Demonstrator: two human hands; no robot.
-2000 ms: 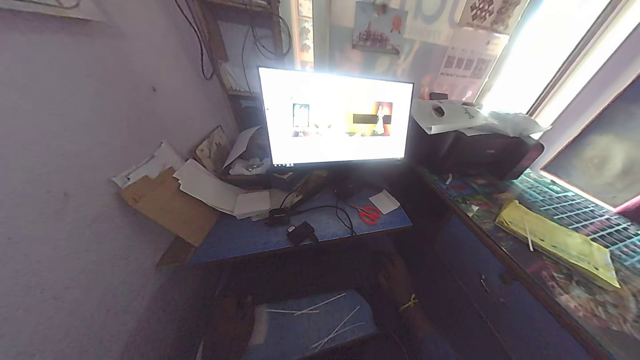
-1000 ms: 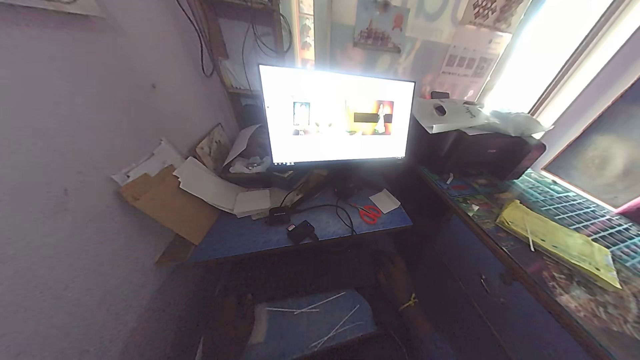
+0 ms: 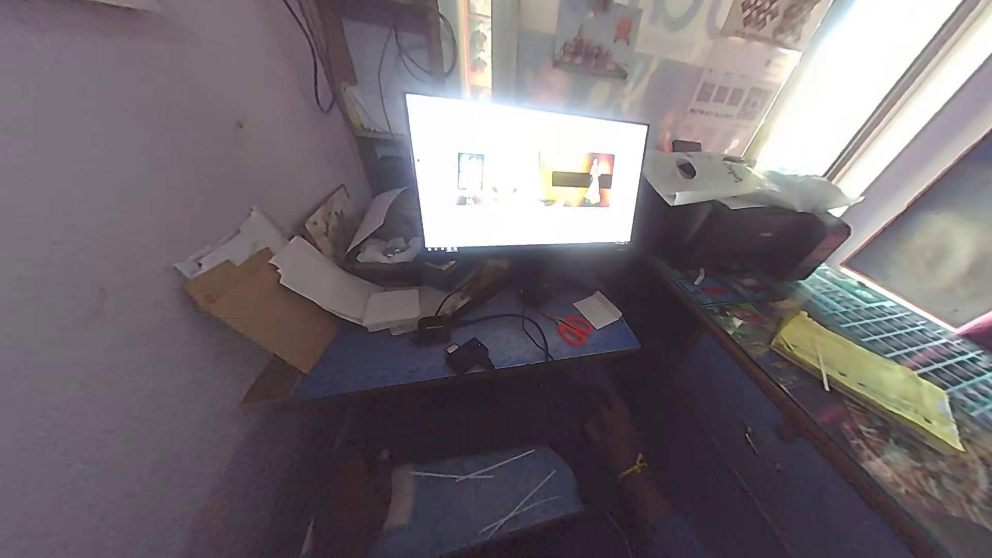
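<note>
In deep shade below the blue desk, my right hand (image 3: 610, 425) rests beside the right end of a dark keyboard (image 3: 473, 415); a yellow band circles its wrist. What lies under its fingers is too dark to make out. My left hand (image 3: 363, 473) is at the keyboard's lower left, its fingers hardly visible. Between the forearms lies a blue surface (image 3: 480, 496) with several thin white strips across it. A lit monitor (image 3: 527, 178) stands at the back of the desk, showing two pictures on a white screen.
On the blue desk (image 3: 364, 364) lie red-handled scissors (image 3: 574, 331), a white paper slip (image 3: 597, 310), black adapters (image 3: 468, 356) with cables, and papers with brown cardboard (image 3: 267, 310) at left. To the right, a black printer (image 3: 763, 236) and a yellow packet (image 3: 868, 376) sit on a counter.
</note>
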